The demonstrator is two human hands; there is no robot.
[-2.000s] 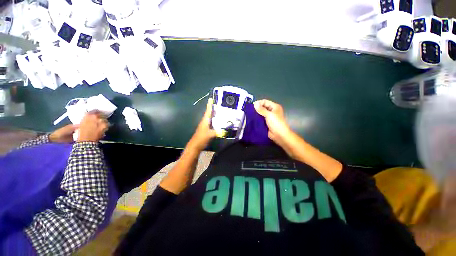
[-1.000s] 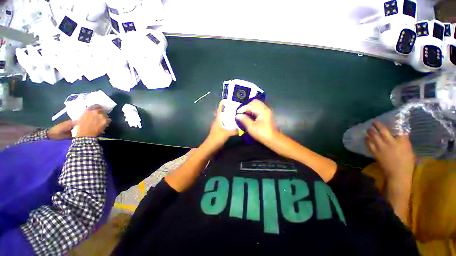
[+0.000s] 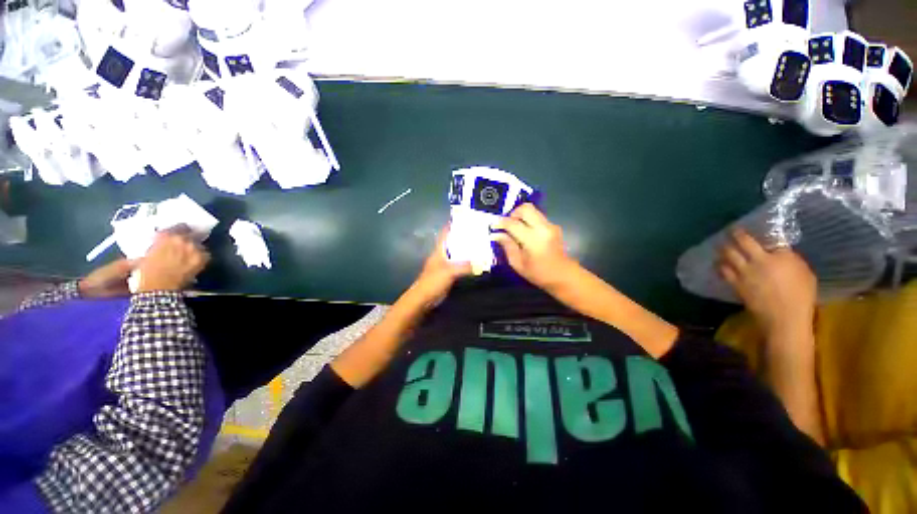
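A white security camera (image 3: pixel 469 237) with a black square lens window (image 3: pixel 490 195) is held upright over the near edge of the mat, in front of my chest. My left hand (image 3: pixel 439 273) grips its lower left side. My right hand (image 3: pixel 536 244) is at its right side with fingertips on the white body, holding a dark blue-purple cloth (image 3: pixel 529 201) that shows behind the fingers at the upper right. Most of the cloth is hidden by my right hand. A small yellow spot shows at the camera's lower end, by my left fingertips.
White cameras (image 3: pixel 236 125) are piled at far left; others (image 3: pixel 842 98) stand upper right. A thin pale stick (image 3: pixel 395 201) and crumpled white scrap (image 3: pixel 249 244) lie on the green mat (image 3: pixel 603 161). A left neighbour's hands work on a white part; a right neighbour's hand touches a clear bag (image 3: pixel 734 263).
Since the oldest frame the camera has moved slightly right, and my right hand with the cloth has come in from beside it onto its body. The right neighbour's hand has come over the bag.
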